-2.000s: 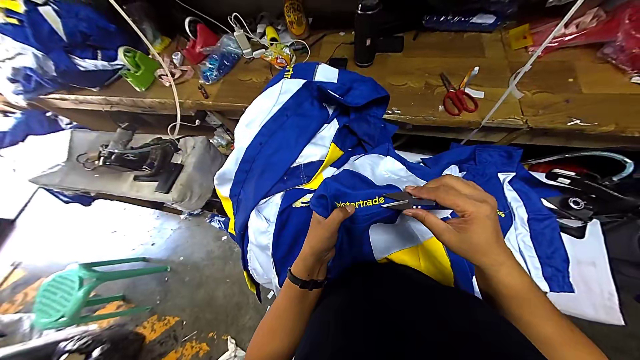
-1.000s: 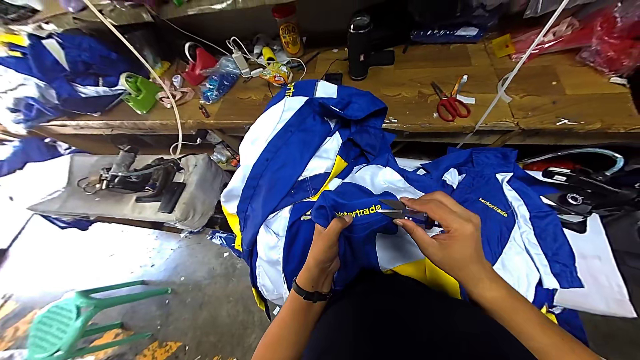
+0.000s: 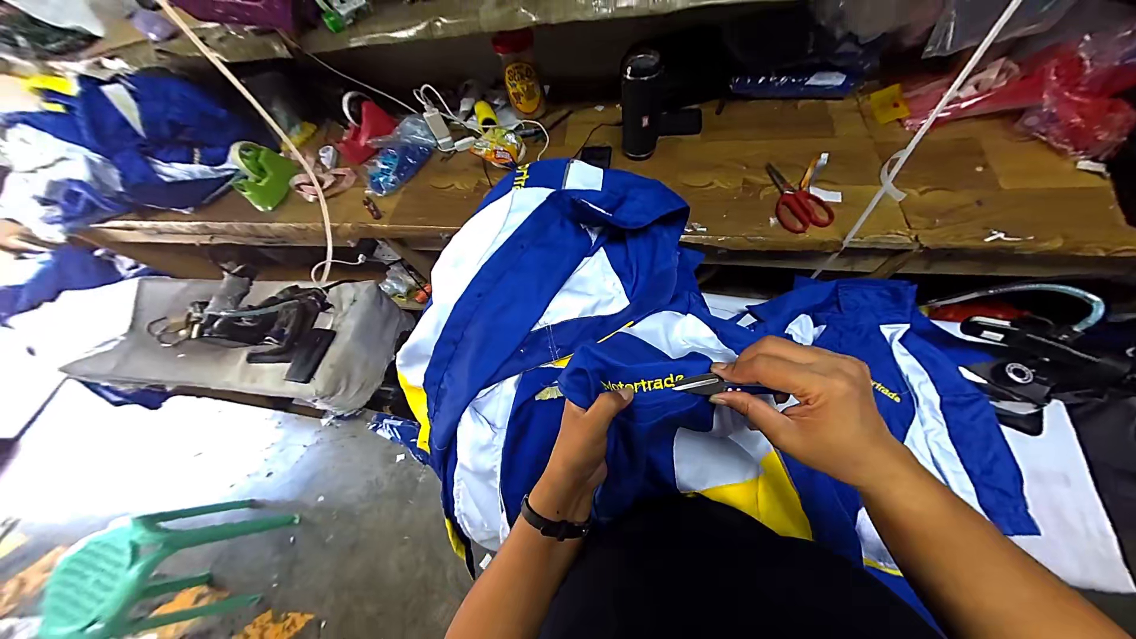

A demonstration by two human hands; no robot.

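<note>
My left hand (image 3: 586, 444) pinches the blue fabric of a jacket (image 3: 497, 319) in blue, white and yellow, thumb beside yellow embroidered lettering. In my right hand (image 3: 808, 399) is a pair of small thread snips (image 3: 706, 383), its tips lying at the right end of the lettering. The jacket spreads over my lap and up against the table edge. Another blue and white jacket (image 3: 941, 399) lies to the right, on a white sheet.
On the wooden table (image 3: 967, 195) are red-handled scissors (image 3: 803, 209), a black bottle (image 3: 641, 102), a jar (image 3: 522, 80) and a green tape dispenser (image 3: 264, 175). An iron-like device (image 3: 266, 324) rests on a padded board at left. A green plastic stool (image 3: 115, 568) stands lower left; black equipment (image 3: 1021, 368) sits at right.
Both hands have stayed at the lettering, with the snips still in the right hand. The jacket at the right shows more fully than two seconds ago.
</note>
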